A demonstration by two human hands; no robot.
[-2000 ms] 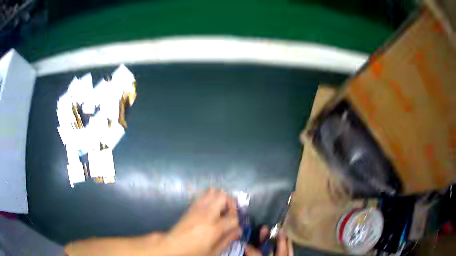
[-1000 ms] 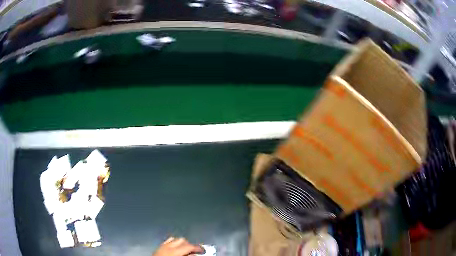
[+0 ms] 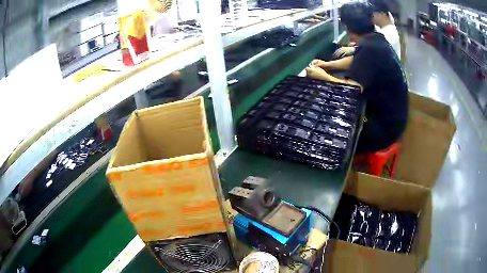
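Neither of my hands is in the picture. Nearest in front of me stands an open brown carton (image 3: 171,200) with orange marks, on top of a black fan (image 3: 193,255) with a round spiral grille. To its right is the blue soldering station (image 3: 275,226) with a dark iron holder (image 3: 261,197) on top; no iron can be made out in it. A solder spool (image 3: 259,263) is cut off by the bottom edge.
A stack of shiny black trays (image 3: 304,122) stands beyond the station. A person in dark clothing (image 3: 382,90) sits on a red stool (image 3: 379,160), another person behind. An open carton (image 3: 379,229) holds black trays at the right. The green conveyor (image 3: 88,229) runs at the left, beside a white post (image 3: 216,80).
The view has swung up and to the right. The hand seen at the bottom edge and the pile of white LCD pieces have left the picture. The neighbouring workers, trays and soldering station now show.
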